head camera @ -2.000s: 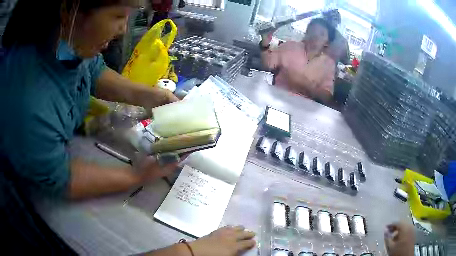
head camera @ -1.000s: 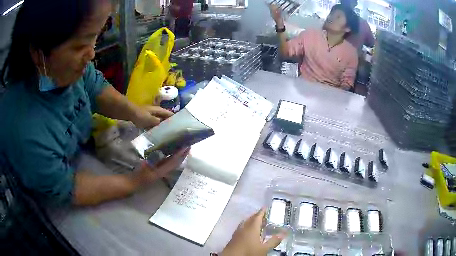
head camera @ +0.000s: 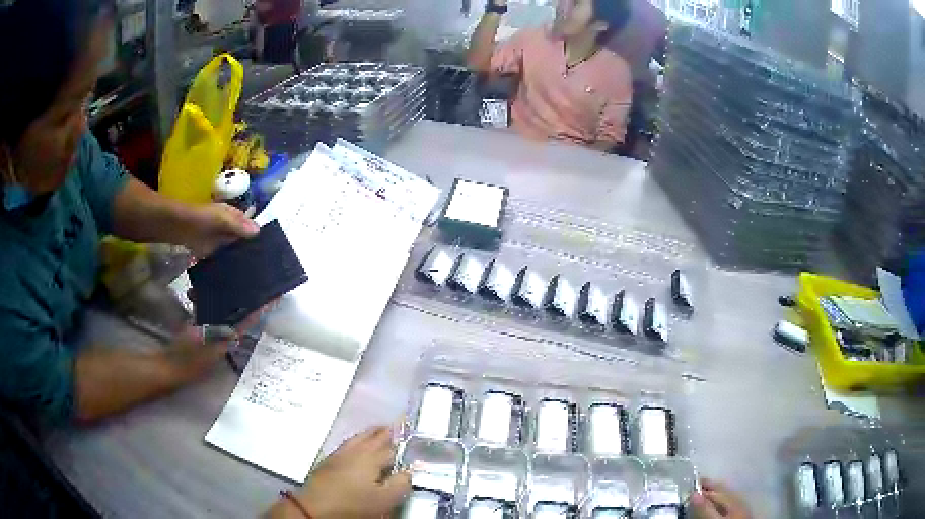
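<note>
A clear blister tray (head camera: 538,373) lies in front of me. White battery packs with dark edges (head camera: 555,424) sit in a row of its pockets, and more show at the picture's bottom edge. My left hand (head camera: 355,478) is at the tray's left edge, fingers on the rim. My right hand (head camera: 718,501) is at the tray's right edge, mostly cut off by the picture's bottom. Both hands hold the tray by its sides.
Behind it, several packs (head camera: 527,287) lean in a row beside a box (head camera: 474,210). An open notebook (head camera: 276,405) lies left, where a coworker holds a black-covered notebook (head camera: 246,274). A yellow bin (head camera: 852,370) and tall tray stacks (head camera: 751,152) stand right. Another person sits across.
My left hand stays at the tray's left edge, and my right hand has come into view at its right edge. The coworker's notebook is now closed, dark cover up. The view has shifted right.
</note>
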